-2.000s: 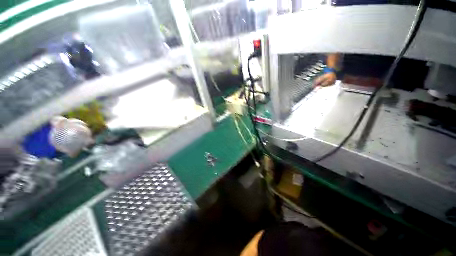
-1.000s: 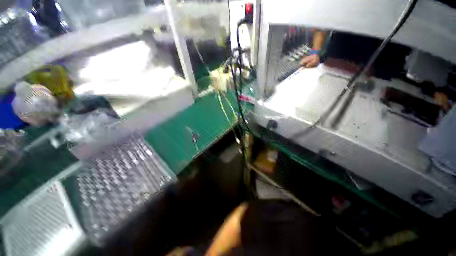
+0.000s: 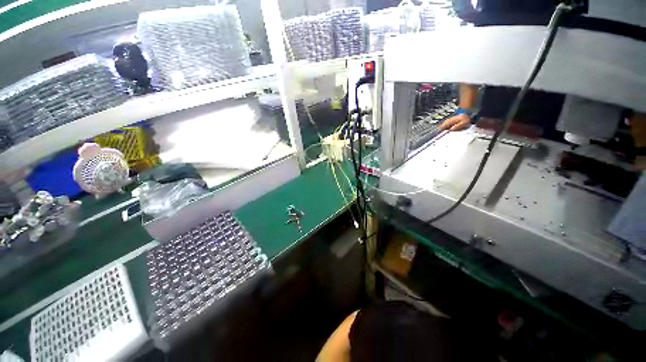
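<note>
Neither of my hands shows. A bare stretch of skin beside a dark sleeve or cloth is at the bottom edge; no hand is visible on it. Nearest in front of me, a clear blister tray (image 3: 202,272) with rows of shiny pockets lies on the green-matted bench. A white parts tray (image 3: 88,318) with small dark parts in rows lies to its left, cut off by the lower edge. A small metal bunch, perhaps keys (image 3: 295,215), lies on the green mat.
Crumpled plastic bags (image 3: 170,196) and a pale round fan (image 3: 101,170) stand behind the trays. Stacked trays fill the shelf above. The white machine (image 3: 453,212) is at the right; another person's hand (image 3: 457,121) with a blue wristband rests at its far side. Cables hang between.
The view has shifted, so bench and trays sit lower and further right than a second ago, and it is sharper. Less bare skin shows at the bottom edge.
</note>
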